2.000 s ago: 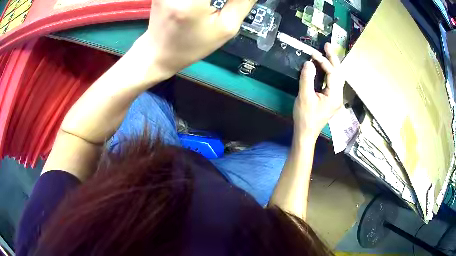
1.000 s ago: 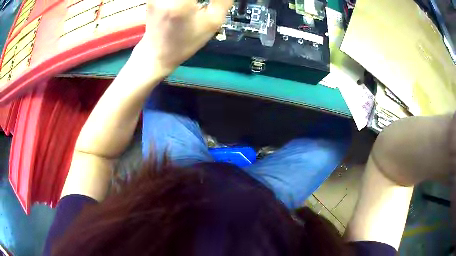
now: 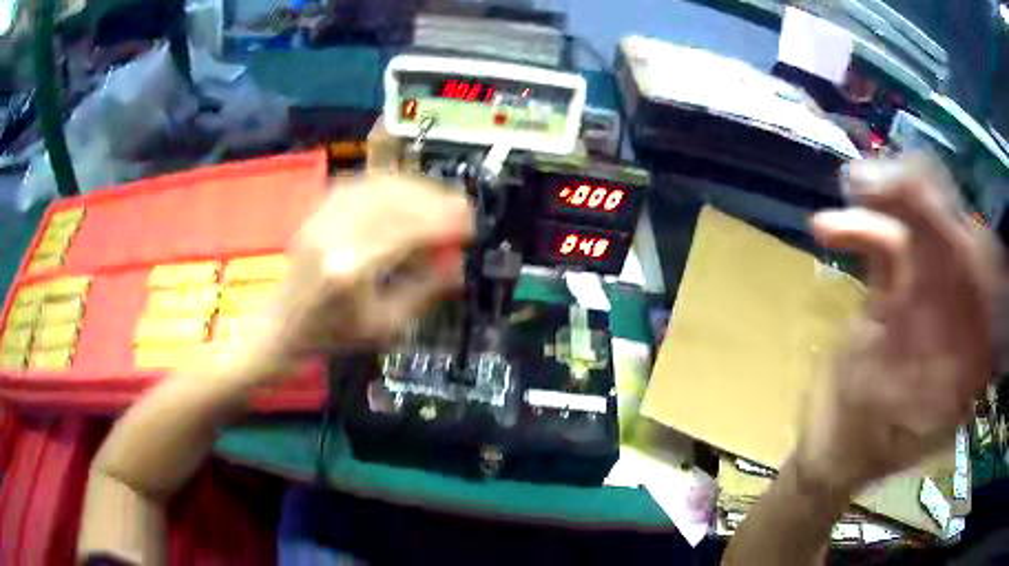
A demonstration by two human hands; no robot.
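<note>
The black test fixture (image 3: 553,437) sits on the green bench mat, with its clear nest plate (image 3: 443,378) on top and a metal latch in front. My left hand (image 3: 376,260), blurred, is closed around the toggle clamp handle (image 3: 448,260); a bit of red grip shows at the fingers. The black clamp arm stands above the nest plate. My right hand (image 3: 907,321) is raised above the cardboard at the right, blurred, with its fingers curled. I cannot tell if it holds something small.
A red tray (image 3: 199,221) with yellow boards lies left, over stacked red trays (image 3: 44,475). A power supply (image 3: 487,100) and panel meters (image 3: 586,221) with red digits stand behind. A cardboard sheet (image 3: 730,332) covers part of the white modules at the right. A paper slip (image 3: 688,503) lies beside the fixture.
The view has tilted up to the meters and supply. My right hand has left the fixture's right side and is now raised over the cardboard. My left hand stays by the clamp.
</note>
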